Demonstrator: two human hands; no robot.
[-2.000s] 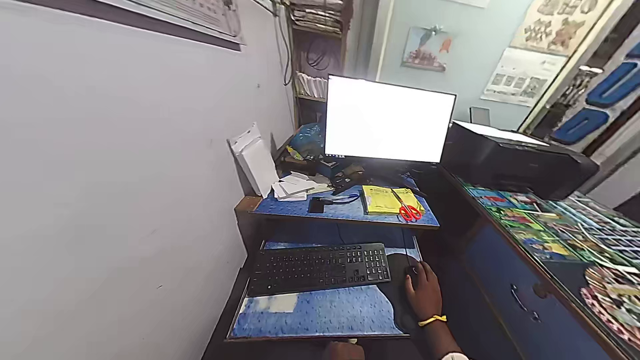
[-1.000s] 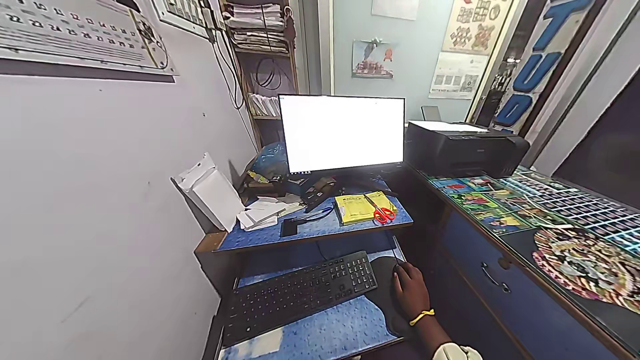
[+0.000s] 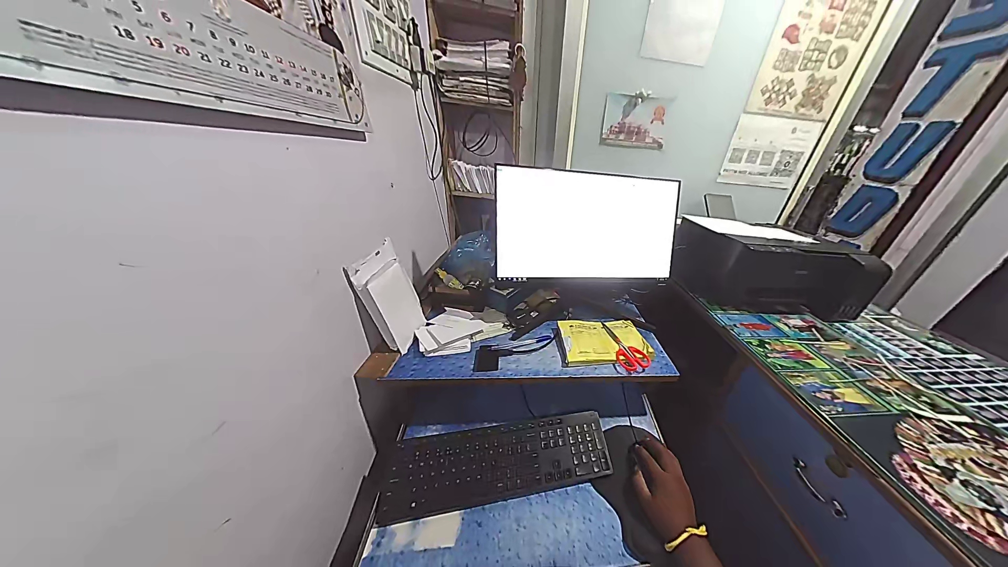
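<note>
My right hand (image 3: 664, 487), with a yellow band at the wrist, rests over a black computer mouse (image 3: 638, 447) on a black mouse pad (image 3: 618, 494). Just left of it lies a black keyboard (image 3: 496, 465) on the blue pull-out tray (image 3: 543, 524). My left hand is out of the picture. On the shelf above the tray, red-handled scissors (image 3: 632, 357) lie across a yellow packet (image 3: 587, 343). Behind them stands a monitor (image 3: 587, 224) with a bright white screen.
White papers (image 3: 450, 331) and a white box (image 3: 390, 299) lean or lie at the shelf's left, beside the wall. A black printer (image 3: 776, 264) stands on the counter at right, above a drawer with a metal handle (image 3: 819, 488). A blue plastic bag (image 3: 471, 256) is left of the monitor.
The view has swung to the right. A hand seen at the bottom edge two seconds ago is out of view. My right hand stays on the mouse.
</note>
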